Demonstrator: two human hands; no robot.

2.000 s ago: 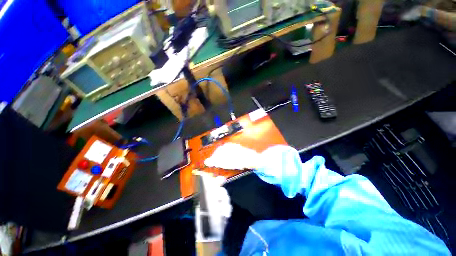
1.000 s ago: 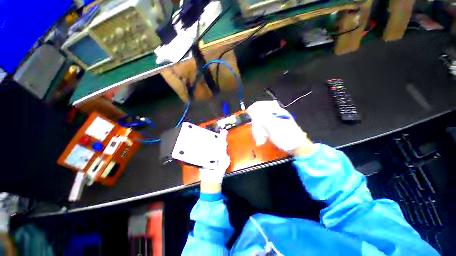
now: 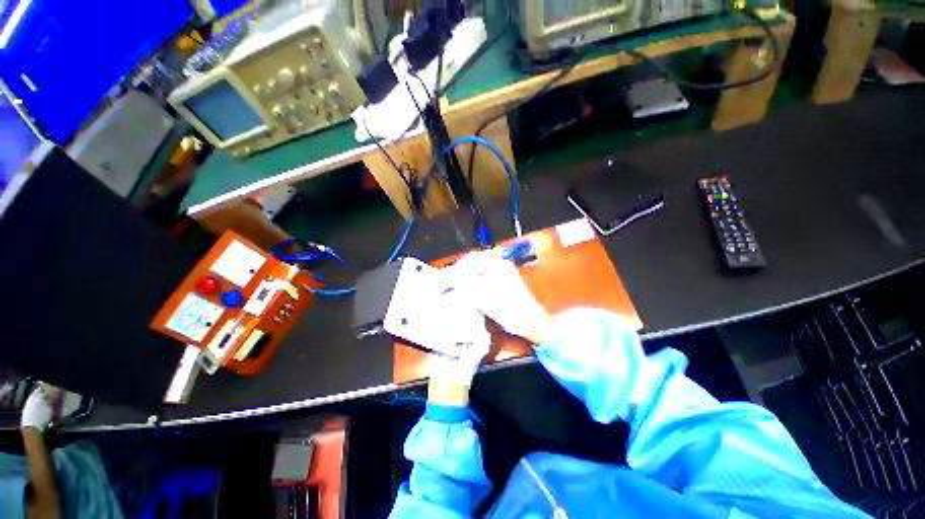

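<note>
A flat box with a white underside and small dark feet (image 3: pixel 411 312) is tilted above the left part of the orange fixture plate (image 3: pixel 578 279). My gloved left hand (image 3: pixel 458 350) grips it by its lower right edge. My gloved right hand (image 3: pixel 504 294) is at the box's right side, its fingers closed, with a blue marker pen (image 3: pixel 519 250) sticking out behind them. The pen's tip and the fixture connectors behind the hand are hidden. A dark grey box (image 3: pixel 373 296) lies at the plate's left edge, partly covered by the held box.
A black set-top box (image 3: pixel 617 195) and a remote control (image 3: pixel 730 223) lie right of the plate. An orange test box (image 3: pixel 238 304) stands left. A blue cable (image 3: pixel 512 182) loops behind the plate. The shelf holds an oscilloscope (image 3: pixel 279 86) and power strip (image 3: pixel 390 117). Another person's gloved hand (image 3: pixel 39 405) shows at left.
My left hand has raised the box, white side up. The pen has left the bench for my right hand, which has moved left to the box. A black set-top box now shows clearly on the bench.
</note>
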